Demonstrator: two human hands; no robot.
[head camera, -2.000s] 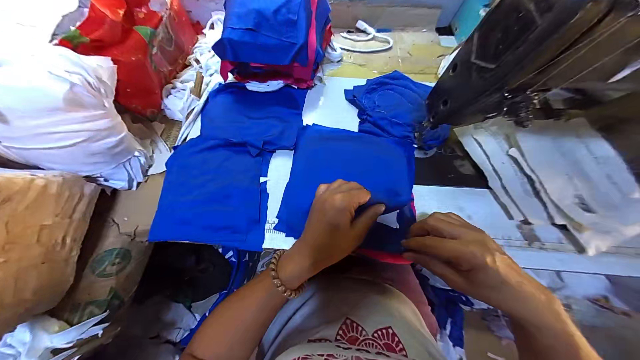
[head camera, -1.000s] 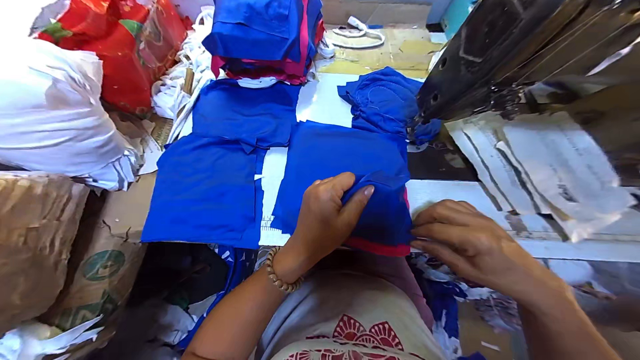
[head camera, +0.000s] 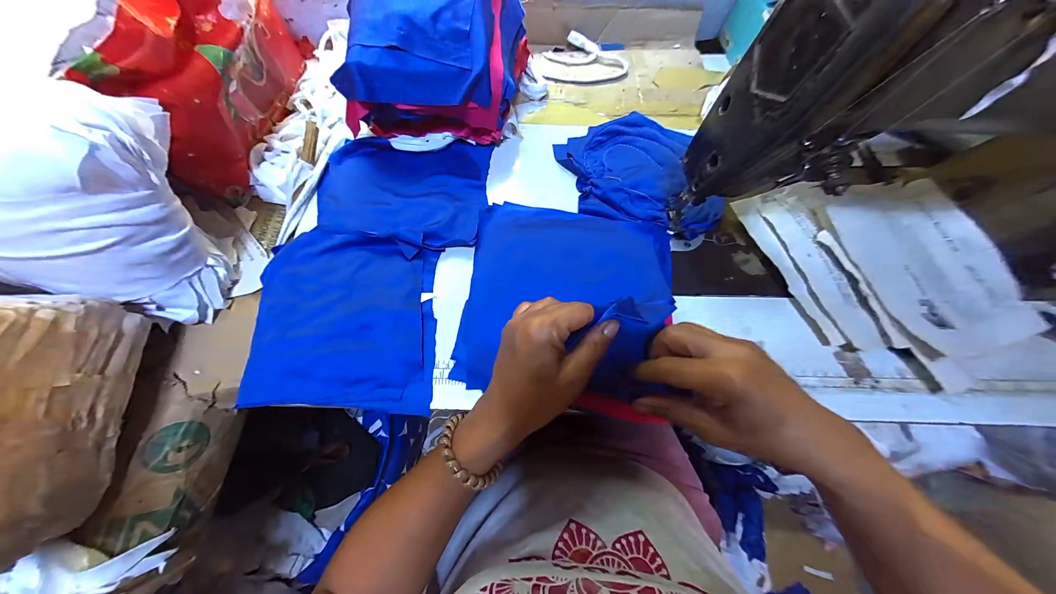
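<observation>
Right in front of me lies a stack of blue fabric pieces (head camera: 561, 264), with pink fabric (head camera: 623, 408) showing at its near edge. My left hand (head camera: 544, 355), a beaded bracelet at its wrist, pinches a fold of the blue fabric between thumb and fingers. My right hand (head camera: 709, 388) grips the stack's near right corner, its fingertips partly hidden by cloth. More blue pieces (head camera: 338, 322) lie flat to the left. Beyond the stack, gathered blue fabric (head camera: 635, 165) sits under the needle area of a dark sewing machine (head camera: 767, 91).
A tall blue and pink fabric bundle (head camera: 421, 58) stands at the back. At left are a white cloth bundle (head camera: 91, 198), a red plastic bag (head camera: 198, 91) and a brown wrapped package (head camera: 62, 412). White strips (head camera: 916, 264) lie right of the machine's needle area.
My left hand now pinches up a fold of the blue fabric that lay flatter a second ago. My right hand has closed in on the stack's corner.
</observation>
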